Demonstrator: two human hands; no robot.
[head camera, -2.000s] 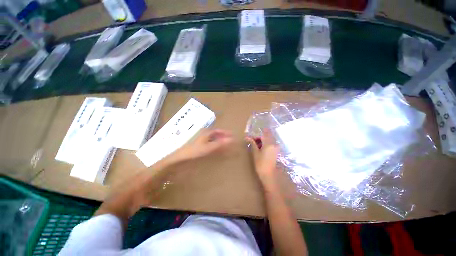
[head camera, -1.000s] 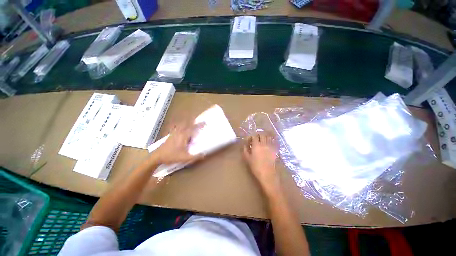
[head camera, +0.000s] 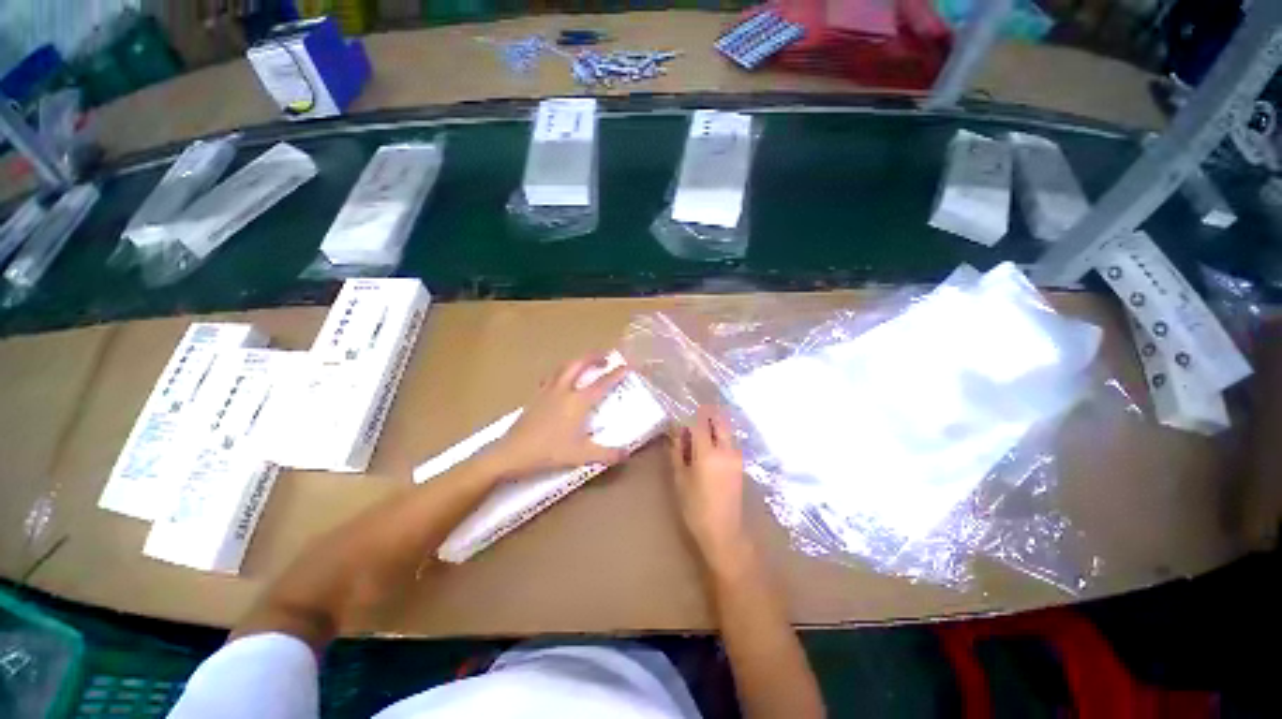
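Observation:
My left hand (head camera: 562, 417) is closed over a long white product box (head camera: 523, 509) that lies slanted on the cardboard bench cover (head camera: 562, 583). The box's right end is at the edge of a clear plastic bag (head camera: 672, 358); I cannot tell if it is inside. My right hand (head camera: 707, 457) pinches the bag's near edge with its fingertips, just right of the box end. The stack of poly bags (head camera: 914, 407) lies right of my right hand. Three unbagged boxes (head camera: 345, 372) lie at the left, partly overlapping.
Several bagged boxes (head camera: 711, 172) lie on the green conveyor belt (head camera: 471, 197) beyond the bench. A metal upright (head camera: 1139, 162) slants at the right, beside more white boxes (head camera: 1178, 323). A green crate (head camera: 42, 653) is at lower left, a red stool (head camera: 1047, 653) under the bench.
My left hand has moved the box right, up to the bag's edge. The bag's opening has been drawn towards the box. The view has shifted, showing more across the belt.

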